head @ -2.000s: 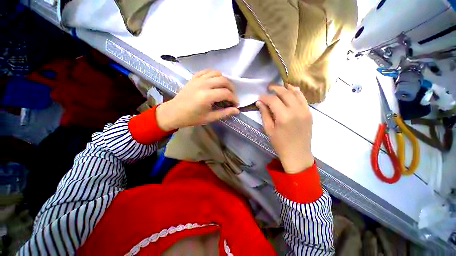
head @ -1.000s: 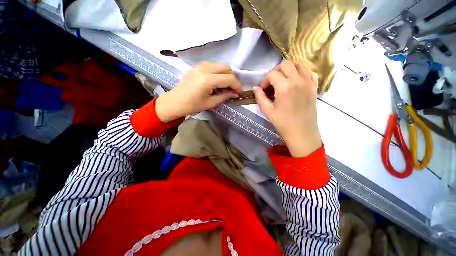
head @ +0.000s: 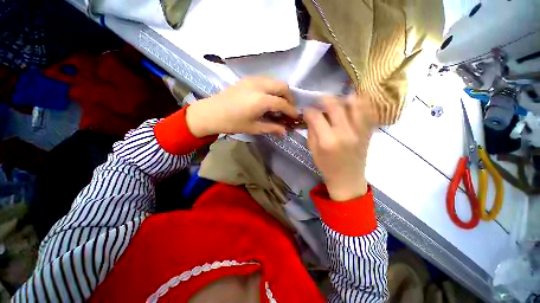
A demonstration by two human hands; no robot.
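The khaki garment panel [head: 379, 53] lies on the machine table, with an overlocked edge running down it. White pocket cloth [head: 302, 68] joins it and reaches down to my fingers. My left hand [head: 251, 106] has its fingertips closed on a small brown piece at the cloth's lower edge, near the table's front edge. My right hand [head: 340, 139] is beside it, bent at the fingers and blurred. Its fingertips are at the same edge, and its grip is unclear.
Scissors with red and yellow handles [head: 473, 183] lie at the right below the white sewing machine [head: 491, 32]. A measuring tape [head: 177, 64] runs along the table edge. Clear plastic [head: 515, 269] is at the lower right corner. Khaki cloth [head: 237, 165] hangs below the table.
The brown strip that showed between my hands is now mostly covered by my fingers. My right hand has shifted lower and is blurred. The view has also shifted slightly.
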